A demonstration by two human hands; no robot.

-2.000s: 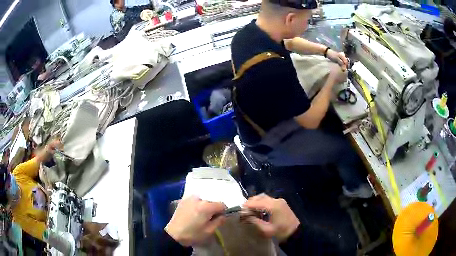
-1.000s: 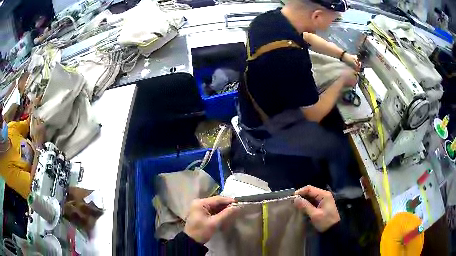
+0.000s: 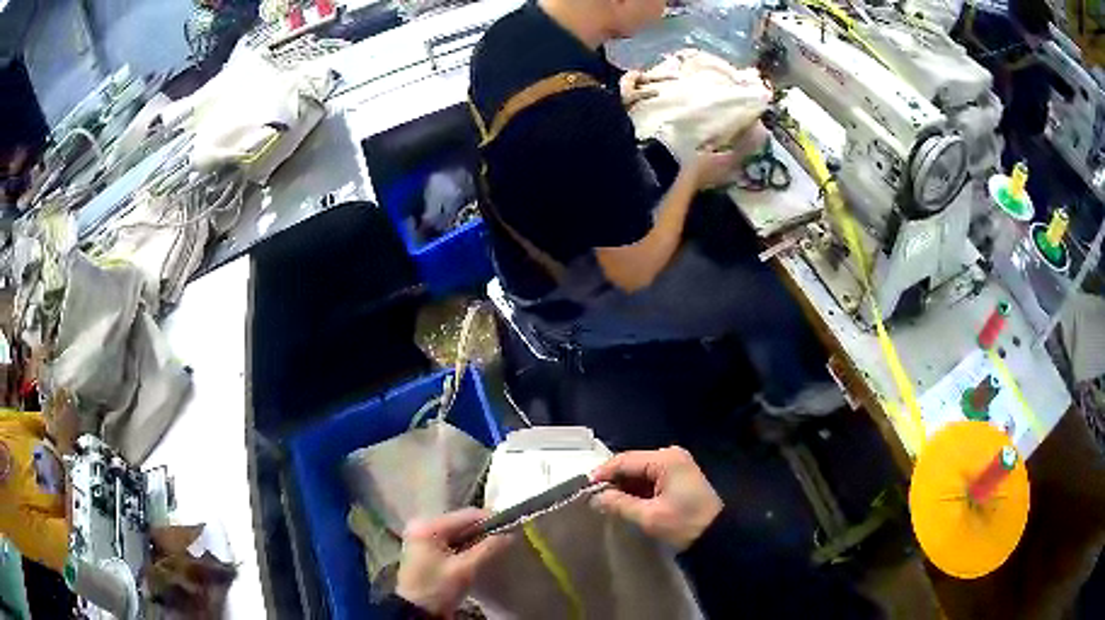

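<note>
A grey-brown tote bag (image 3: 618, 569) with a yellow line hangs in front of me at the bottom centre. My left hand (image 3: 442, 560) pinches its top edge at the left. My right hand (image 3: 660, 494) pinches the same edge at the right. The darker hem (image 3: 533, 505) runs between my hands, slanting up to the right. A pale flap of the bag shows behind the hem. The bag's lower part is cut off by the picture's edge.
A blue bin (image 3: 318, 466) with another bag (image 3: 418, 478) stands at lower left. A seated person (image 3: 564, 158) holds pale cloth beside a sewing machine (image 3: 866, 133). An orange tape reel (image 3: 951, 521) is at the table corner. Bags (image 3: 109, 351) lie on the left table.
The hem, level between my hands a second ago, now slants. My hands have moved left and closer together. The seated person now holds up the pale cloth.
</note>
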